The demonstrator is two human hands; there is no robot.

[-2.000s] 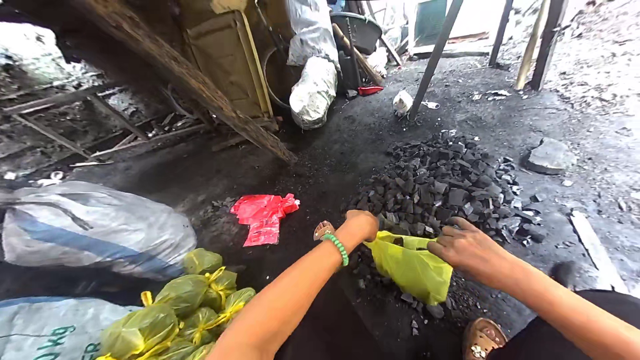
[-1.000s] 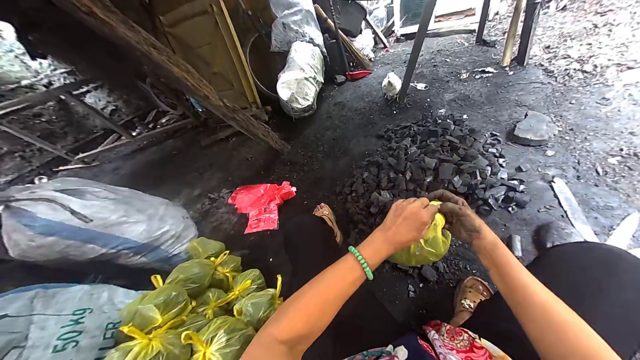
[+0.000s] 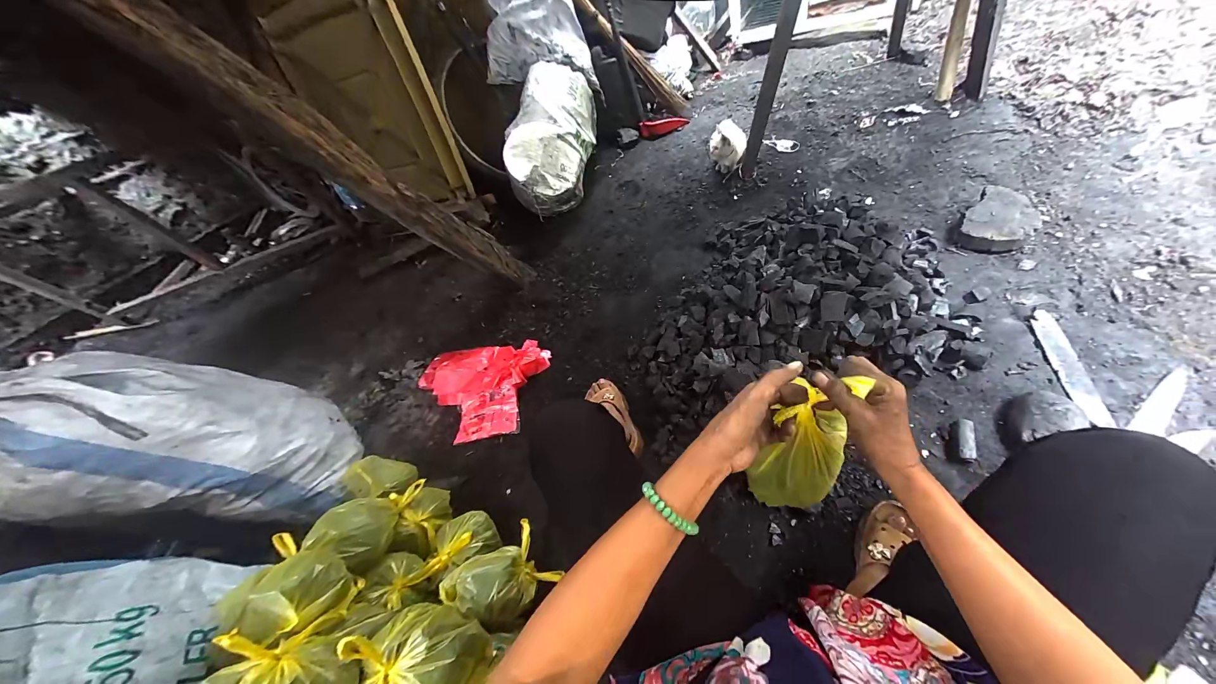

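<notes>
Both hands are at the neck of a yellow plastic bag (image 3: 798, 465) that hangs filled between my knees. My left hand (image 3: 755, 418), with a green bead bracelet on the wrist, grips the twisted neck from the left. My right hand (image 3: 869, 413), its fingers darkened, pinches the yellow ends from the right. Just beyond the bag lies a heap of black charcoal pieces (image 3: 817, 294). Several filled yellow bags with knotted tops (image 3: 351, 532) are piled at the lower left. Red plastic bags (image 3: 484, 380) lie flat on the dark ground left of my foot.
Large woven sacks (image 3: 161, 437) lie at the left. A slanting wooden beam (image 3: 313, 142) crosses the upper left, near a wrapped white bundle (image 3: 551, 142). A small white animal (image 3: 728, 145) is beside a dark post (image 3: 771, 85). A flat stone (image 3: 999, 218) lies to the right.
Two seconds ago the yellow bag's mouth was spread between my hands; now its neck is gathered and twisted, and the bag hangs rounded below them.
</notes>
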